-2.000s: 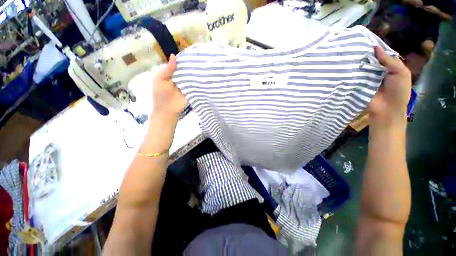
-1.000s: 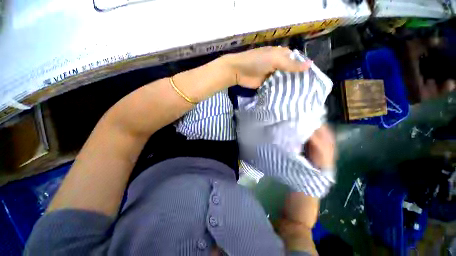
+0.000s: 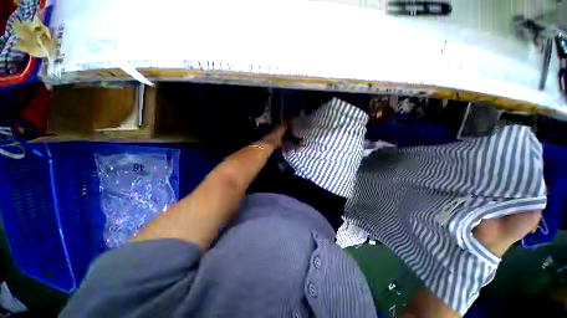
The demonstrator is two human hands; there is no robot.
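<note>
A striped knit top (image 3: 416,186) is spread to the right of my lap. Its neck opening faces the lower right, with a small white neck label (image 3: 452,211) near the neckband. My right hand (image 3: 511,231) shows through the neck opening and holds the top near the neckband; its fingers are mostly covered. My left hand (image 3: 280,132) reaches into the shadow below the table edge, beside another striped cloth (image 3: 329,146) bunched at my lap. Its fingers are dark and hidden, so its grip cannot be told.
The white table (image 3: 248,37) crosses the top of the view, with a black object (image 3: 419,8) on it. A bright blue crate (image 3: 28,211) at left holds a clear plastic bag (image 3: 137,192). A red basket (image 3: 28,71) is at upper left. An open wooden compartment (image 3: 93,107) is under the table.
The view has swung left and down. My left hand has left the striped top and moved under the table edge. The top, bunched a second ago, is now spread out on my right hand.
</note>
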